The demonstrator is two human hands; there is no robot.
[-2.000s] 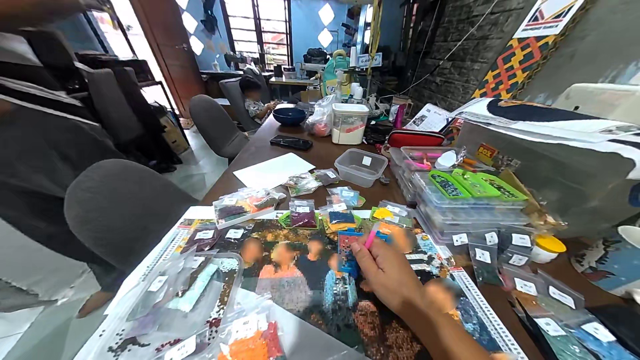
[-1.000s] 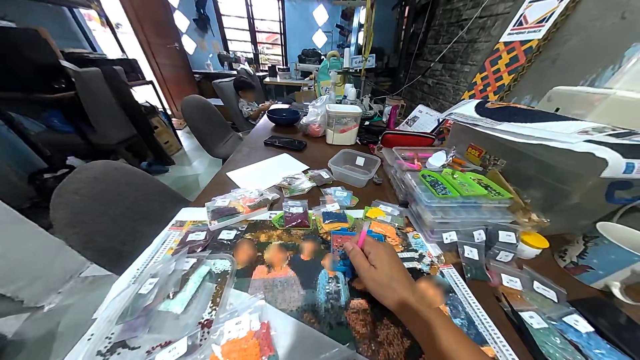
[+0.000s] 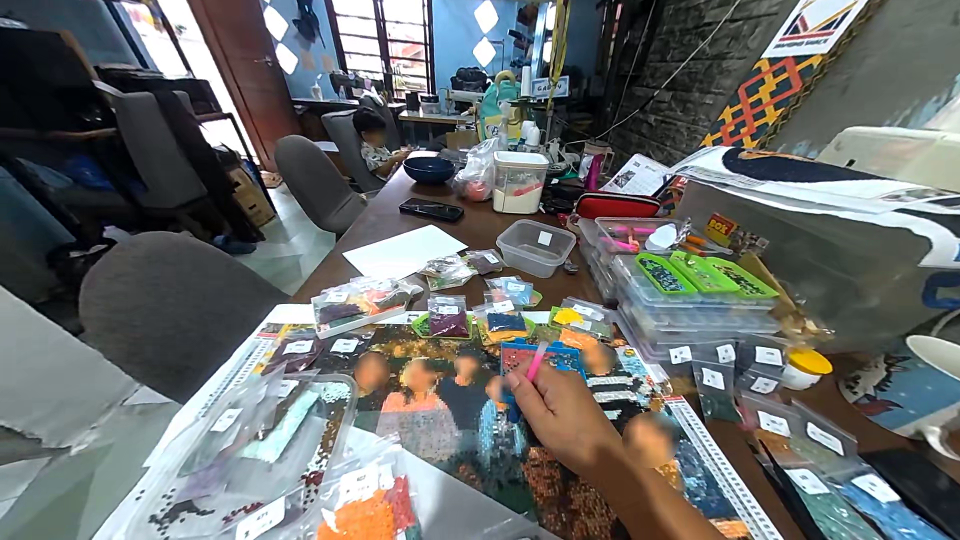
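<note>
My right hand [image 3: 559, 412] holds a pink pen-shaped applicator [image 3: 537, 361] between thumb and fingers, over the near edge of a blue bead tray [image 3: 559, 354]. Reddish beads lie in that tray, which rests on a diamond-painting canvas [image 3: 420, 420] showing a group of people. Small bags of coloured beads and green trays [image 3: 429, 325] line the canvas's far edge. At its left, a clear plastic tray [image 3: 346, 397] holds bags and loose dark beads. A bag of orange and red beads [image 3: 367, 517] lies at the near edge. My left hand is not in view.
Stacked clear cases [image 3: 697, 315] with green bead trays [image 3: 705, 271] stand at right, near more bead bags [image 3: 776, 424] and a mug [image 3: 934, 367]. Farther back are an empty clear container [image 3: 535, 249], white paper [image 3: 405, 251] and a phone [image 3: 431, 210]. A person [image 3: 375, 146] sits beyond.
The standing figure at the left edge two seconds ago is out of view. My right hand stays by the blue tray, with the pink applicator still in it.
</note>
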